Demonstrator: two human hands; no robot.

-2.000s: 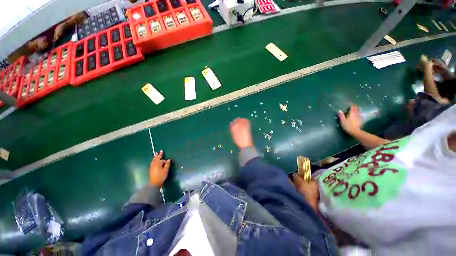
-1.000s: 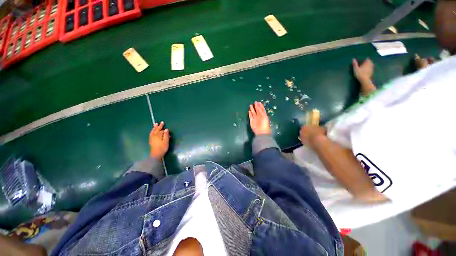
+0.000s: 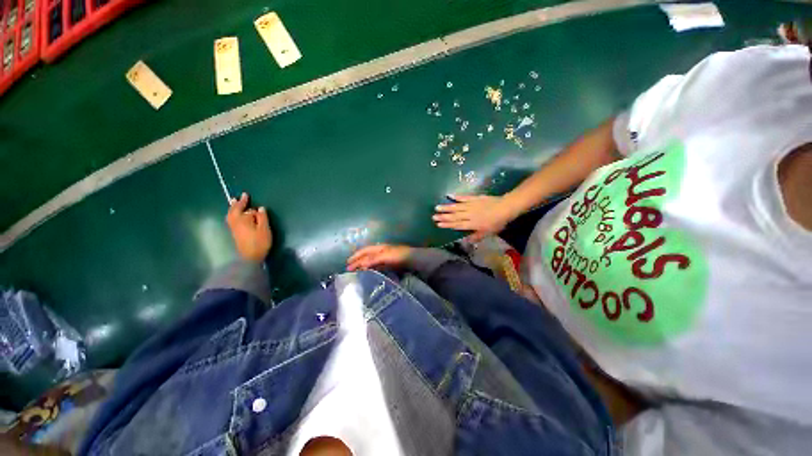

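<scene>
My left hand rests on the green worktop beside the lower end of a thin white line, with nothing seen in it. My right hand lies low at the worktop's near edge, close to my jacket, fingers pointing left; I see nothing held, but its palm side is hidden. Small loose parts, cream, gold and whitish, are scattered on the worktop beyond and to the right of my right hand.
Several pale yellow housings lie on the green belt beyond the pale rail. A red tray is at top left, a clear plastic bag at left, white sheets at top right. A neighbour's hand lies near my right hand.
My right hand has drawn back from the scattered parts to the near edge. The neighbour's hand has come onto the worktop close by. The view has shifted, moving the housings left and up.
</scene>
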